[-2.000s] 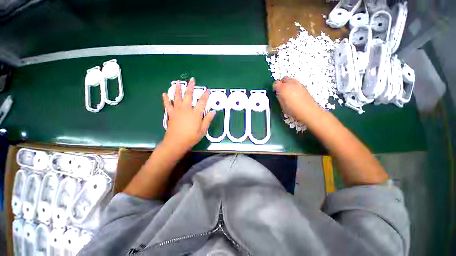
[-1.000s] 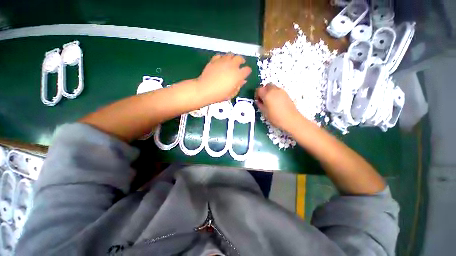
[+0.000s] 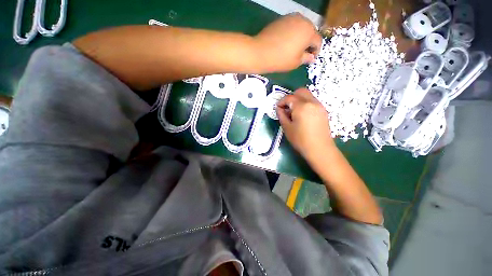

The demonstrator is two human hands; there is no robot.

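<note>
Several white oval plastic housings [image 3: 205,117] lie side by side on the green work surface, each a long loop with a round hub. My left hand [image 3: 288,43] is at the upper left edge of the pile of small white parts [image 3: 350,81], fingertips pinched together; whether a part is between them cannot be told. My left forearm hides some of the housings' upper ends. My right hand [image 3: 301,116] is at the hub of the rightmost housing [image 3: 267,132], thumb and fingers pinched around a tiny white part [image 3: 287,108].
A loose heap of stacked housings [image 3: 415,102] stands right of the small-parts pile. A brown board [image 3: 345,12] lies behind the pile. Two more housings [image 3: 38,21] lie at the far upper left. A white stripe [image 3: 280,6] crosses the top.
My left hand has moved from over the housings, rightward to the pile. My right hand has moved from the pile's left edge to the rightmost housing. The view has turned and shifted right.
</note>
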